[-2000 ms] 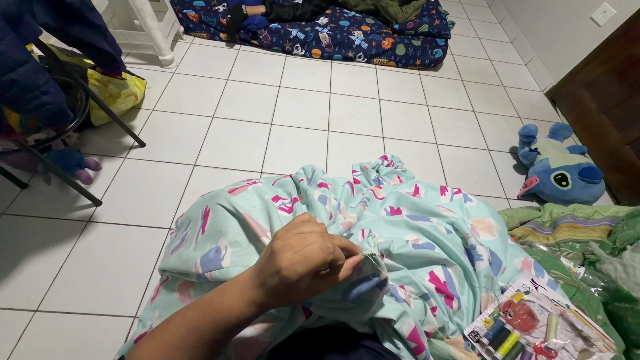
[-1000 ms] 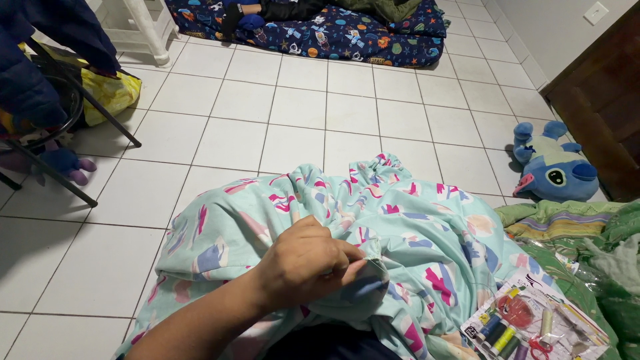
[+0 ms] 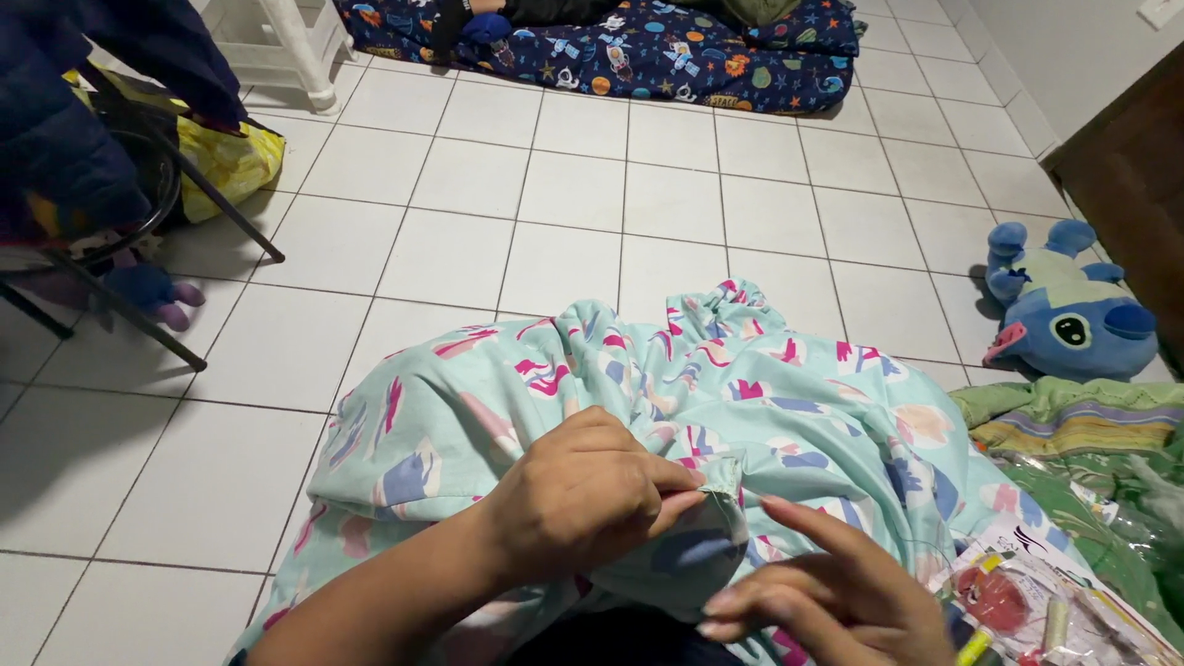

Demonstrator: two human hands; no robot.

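Note:
Light aqua fabric (image 3: 555,370) printed with pink, blue and peach shapes lies in folds over my lap. A stitched corner of it (image 3: 723,476) is pinched between the thumb and index finger of my left hand (image 3: 587,486), which comes in from the lower left. Just right of that corner is my right hand (image 3: 832,587), its fingers curled and apart; whether a needle is between them cannot be told. Thin thread shows near the corner. A sewing kit pack (image 3: 1036,601) with spools of coloured thread lies at the lower right.
A blue plush toy (image 3: 1078,305) lies at the right, above green bedding (image 3: 1082,435). On the left are a metal-legged chair (image 3: 176,342) with dark clothing and a yellow bag (image 3: 231,162). A navy patterned mattress (image 3: 629,60) is at the top, with part of a person on it.
My right hand has come into view at the lower right, beside the pinched corner. My left hand keeps its pinch on the fabric.

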